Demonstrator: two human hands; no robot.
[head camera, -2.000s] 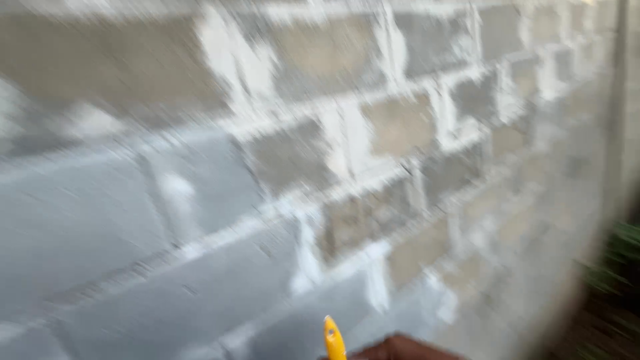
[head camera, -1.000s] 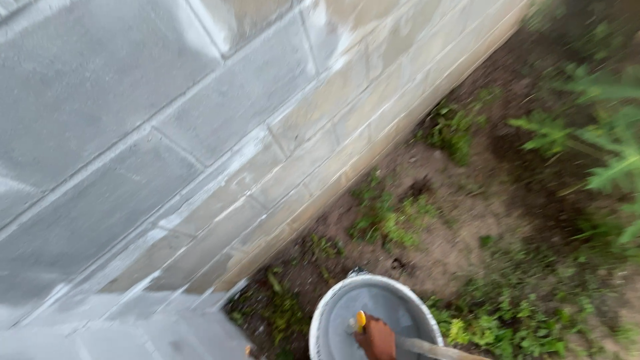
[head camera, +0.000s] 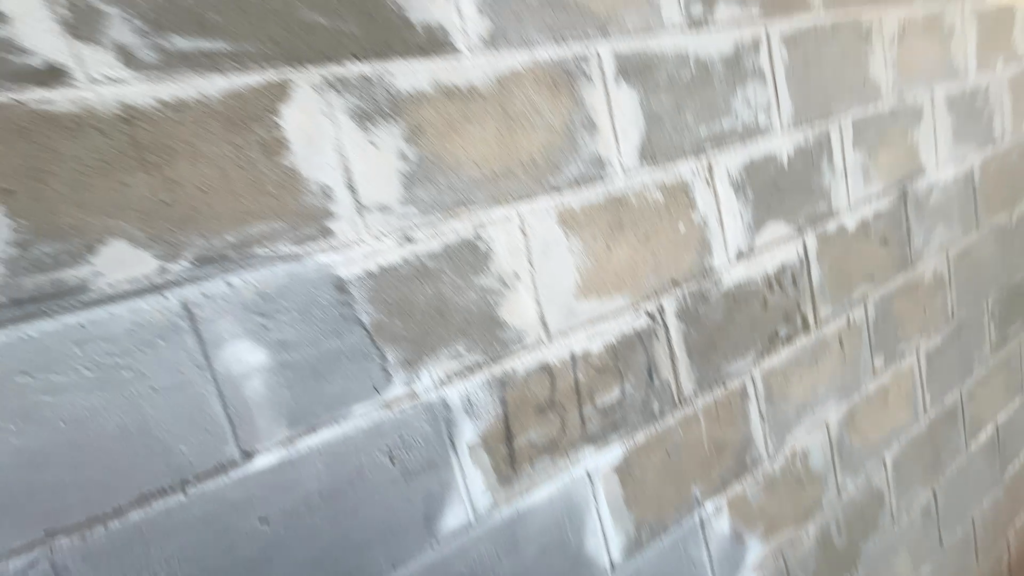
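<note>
Neither my left hand nor my right hand shows in the head view now, nor does any tool. A block wall (head camera: 632, 240) fills the frame, its courses running up to the right. Smooth blue-grey paint (head camera: 296, 496) covers the blocks at the lower left. Bare tan and grey blocks (head camera: 496, 120) lie above and to the right, with ragged white patches along their joints. One bare block (head camera: 576, 400) near the middle bears dark marks.
The wall recedes toward the right side. A small blurred reddish-brown patch (head camera: 1014, 536) sits at the lower right edge; what it is, I cannot tell.
The view has swung from the bucket and ground back to the wall. The hand with the yellow-handled tool, over the bucket one second ago, is out of the frame.
</note>
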